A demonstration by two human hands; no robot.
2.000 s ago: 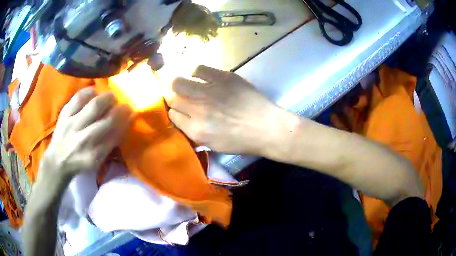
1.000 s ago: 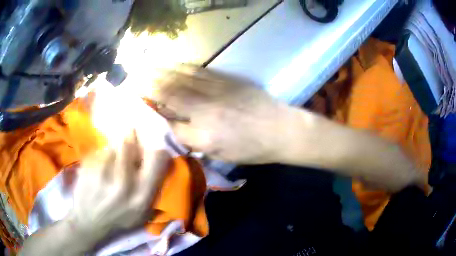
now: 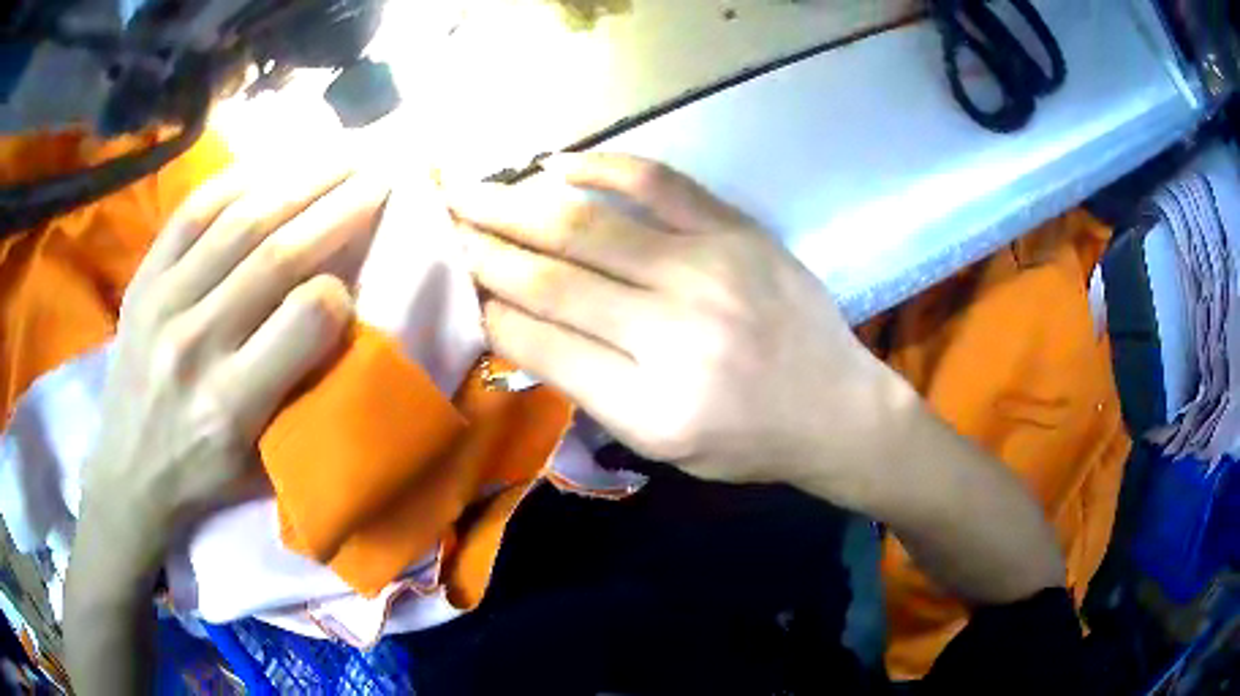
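Observation:
The orange garment body lies at the left and runs under the machine head. A pale piece lies between my hands, its upper end lost in the lamp glare. A small orange piece is folded over it below my left thumb. My left hand lies on the cloth, fingertips by the needle area. My right hand lies at the pale piece's right edge, fingers together and pointing left. Whether its fingers grip cloth is unclear. The sewing machine is cut off at the upper left; glare hides the needle.
Black-handled scissors lie at the upper right of the white table. Orange panels hang at the right, beside stacked pale pieces. Blue lattice plastic shows at the lower left. The dark-clothed lap is below.
The pale piece now shows between my hands, and the orange piece is folded back. My left hand has moved up beside the needle area since one second ago. The camera view has shifted.

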